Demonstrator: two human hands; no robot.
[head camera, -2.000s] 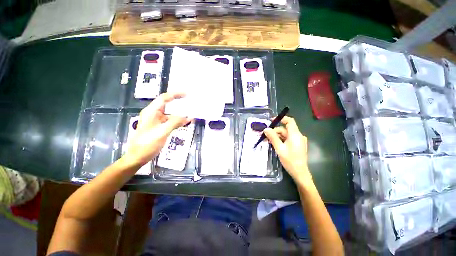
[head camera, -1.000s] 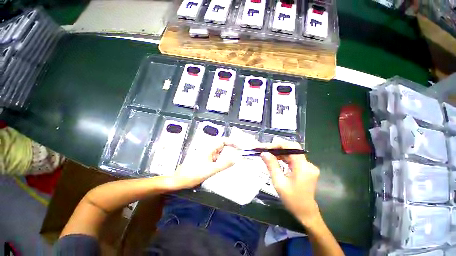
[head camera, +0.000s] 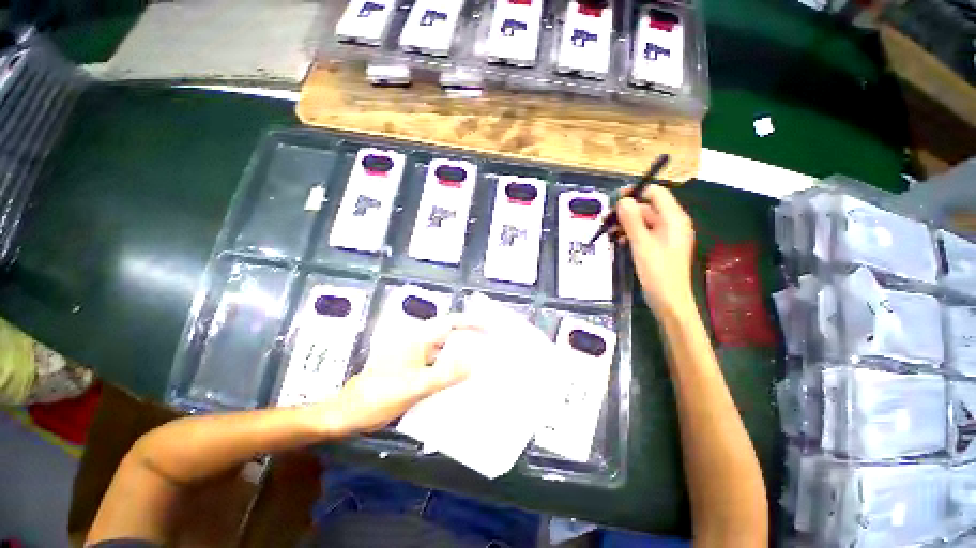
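Note:
My left hand (head camera: 401, 375) holds white sheets (head camera: 487, 391) over the near row of a clear blister tray (head camera: 241, 332). White covers with dark ovals lie in the tray's pockets, such as the one at the near right (head camera: 578, 401). The sheets hide part of the near covers. My right hand (head camera: 653, 241) holds black tweezers, or a pen-like tool (head camera: 642, 182), with its tip at the far right cover (head camera: 584, 257). Whether anything is on the tip cannot be told.
A wooden board (head camera: 492, 116) beyond carries a clear tray of covers (head camera: 514, 30). A pale board (head camera: 214, 41) is at far left, stacked trays (head camera: 37, 128) at the left edge. A red object (head camera: 738, 294) and stacked bagged parts (head camera: 878, 321) are at right.
My right hand with the dark tool has moved away from the sheets, up to the far right cover. My left hand still holds the sheets over the near row. The view has shifted slightly.

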